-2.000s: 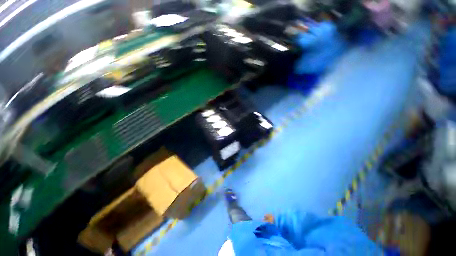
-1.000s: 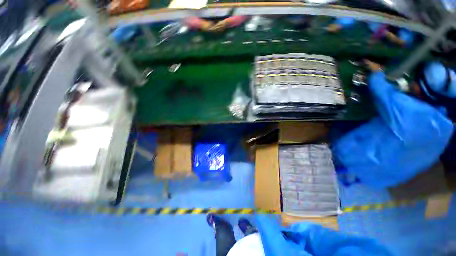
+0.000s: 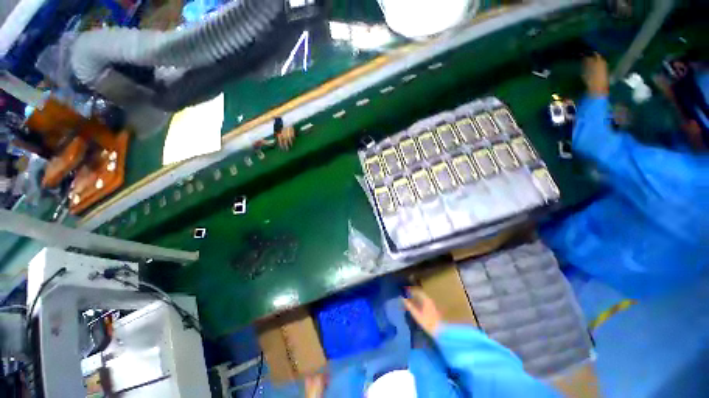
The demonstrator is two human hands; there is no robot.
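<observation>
My right hand (image 3: 424,309) is over the bench's front edge, in front of the tray stack, with fingers apart and nothing visible in it. My left hand (image 3: 315,385) shows only as a small blurred part at the bottom edge; its fingers cannot be made out. The stack of grey-white blister trays (image 3: 439,220) lies on the green bench (image 3: 311,225), with gold-rimmed housings (image 3: 443,175) in two rows on top. A loose pile of black frames (image 3: 264,253) lies left of it. A small screen unit (image 3: 239,205) lies behind the pile.
A crumpled clear bag (image 3: 363,249) lies at the stack's left. Below the bench are a blue bin (image 3: 350,326), cardboard (image 3: 291,342) and a carton holding a grey quilted tray (image 3: 529,303). A white machine (image 3: 50,311) stands left. A person in blue (image 3: 637,171) works at right.
The view has swung to the bench and moved closer; it now tilts. Both my hands have come into view at the bottom. The bench and tray stack appear larger.
</observation>
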